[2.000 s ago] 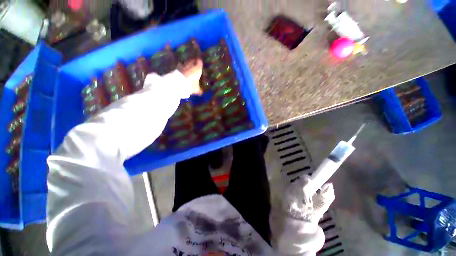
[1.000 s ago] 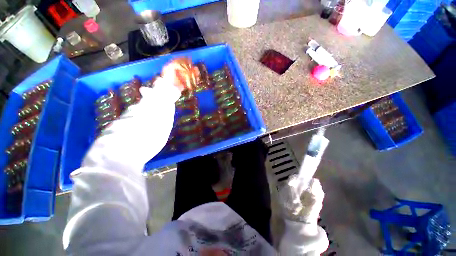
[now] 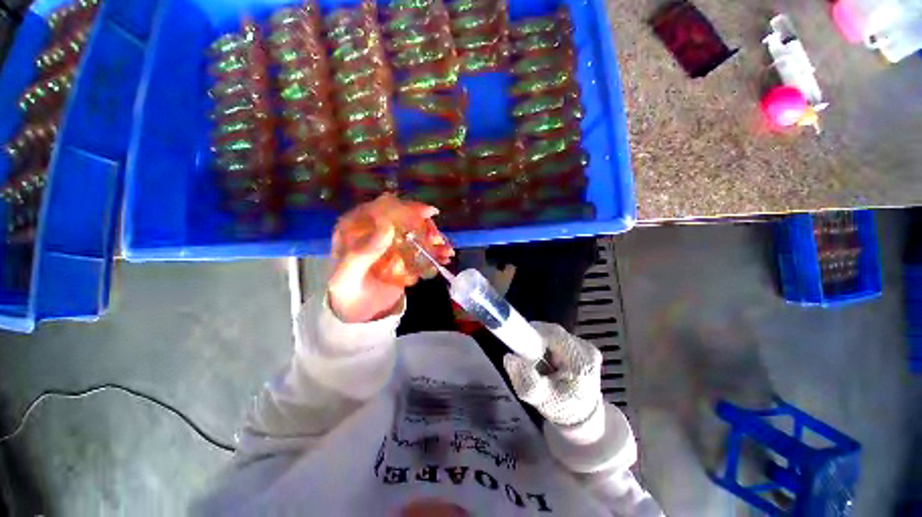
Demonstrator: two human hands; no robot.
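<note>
My bare left hand (image 3: pixel 369 252) holds a translucent orange soft moulded piece (image 3: pixel 404 257) over my lap, near the front edge of the blue tray (image 3: pixel 243 246). My gloved right hand (image 3: pixel 558 379) grips a syringe (image 3: pixel 497 315) with a clear barrel. Its thin needle points up and left, and its tip is at the piece; whether it is inside cannot be told. The tray holds rows of glossy amber-red pieces (image 3: pixel 349 96) with green shine, with blue tray floor showing in gaps.
A second blue tray (image 3: pixel 81 217) with pieces is at far left. On the speckled bench (image 3: pixel 698 151) lie a dark red packet (image 3: pixel 693 38), a spare syringe (image 3: pixel 796 73) and a pink ball (image 3: pixel 785 107). A lower blue crate (image 3: pixel 799 265) and blue stool (image 3: pixel 784 459) are at right. A cable (image 3: pixel 131 392) lies on the floor.
My left hand has come out of the tray with a piece and moved down to my lap. My right hand has brought the syringe left to it. The view has tilted down.
</note>
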